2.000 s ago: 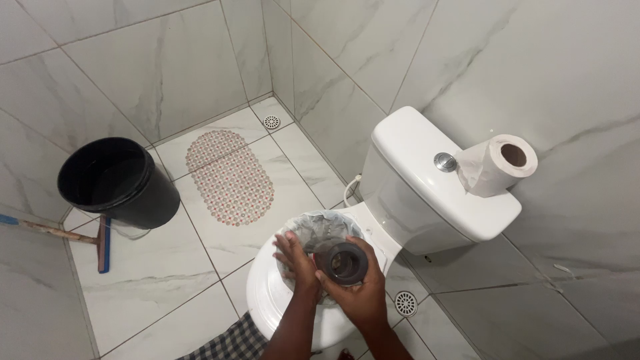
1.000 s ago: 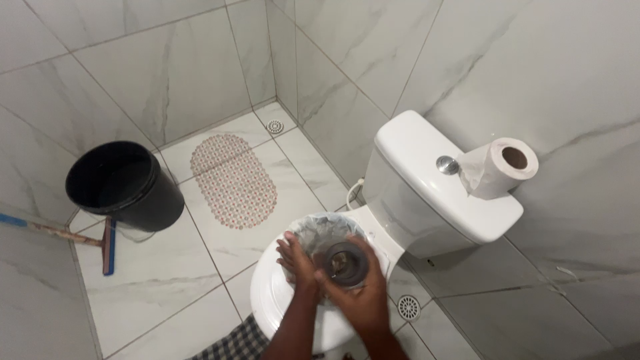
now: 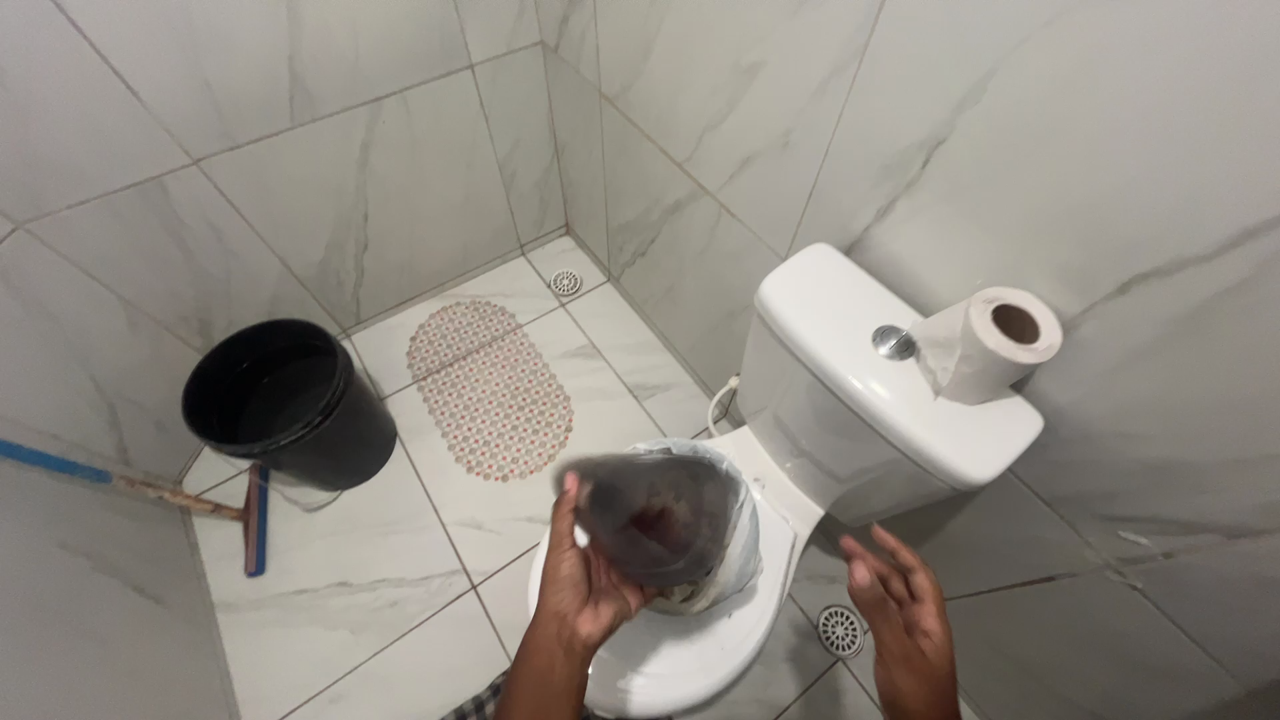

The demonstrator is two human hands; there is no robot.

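Note:
My left hand (image 3: 590, 590) grips a dark translucent container (image 3: 660, 515), blurred by motion and tilted, with something reddish-brown seen in or through it. Beneath it a white plastic bag (image 3: 740, 555) lines what looks like a small bin on the white toilet lid (image 3: 690, 650); the container hides much of the bag. Off to the right, my right hand (image 3: 905, 620) is raised with fingers apart and holds nothing, near the edge of the toilet.
Behind the bowl stands the cistern (image 3: 850, 400), bearing a toilet paper roll (image 3: 985, 345). A black bucket (image 3: 340, 430), a squeegee (image 3: 256, 520) and a patterned oval mat (image 3: 490, 390) are at left. Floor drains lie near the corner (image 3: 565, 282) and beside the toilet (image 3: 840, 631).
My right hand has let go of the dark container and moved right. The left hand, earlier spread beside the container, now holds it, and the container has moved left and tilted.

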